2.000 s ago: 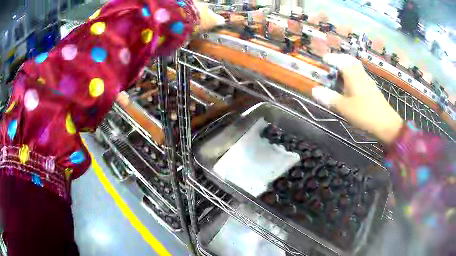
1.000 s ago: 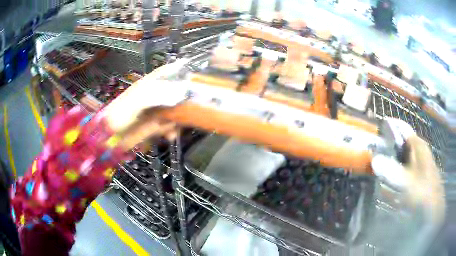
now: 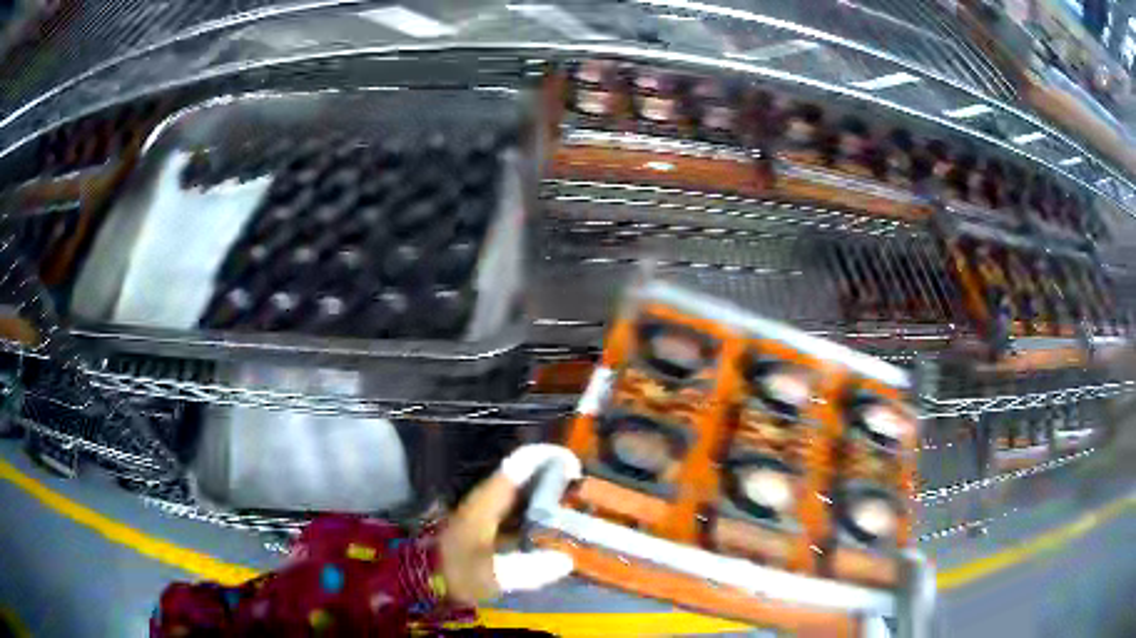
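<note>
My left hand (image 3: 483,538), with white coverings on its fingertips, grips the near left corner of an orange-brown fixture (image 3: 708,430). The fixture is tilted, its top face towards me. Dark parts with round centres, some pale, sit on it in two rows. A silver-white clamp bar (image 3: 698,555) runs along the near edge and another along the far edge. The fixture is in front of the wire rack and somewhat blurred. My right hand is not in view; whether it holds the right end is hidden.
A rimmed metal tray (image 3: 498,268) of dark round parts, with a white sheet (image 3: 187,249), is on the rack at left. More loaded fixtures (image 3: 660,168) are on wire shelves (image 3: 735,259) behind and at right. A yellow line (image 3: 112,530) marks the grey floor.
The view has swung to face the rack shelves. The fixture has come off the rack top and now hangs lower, tilted towards me, in my left hand. My right hand has left the picture.
</note>
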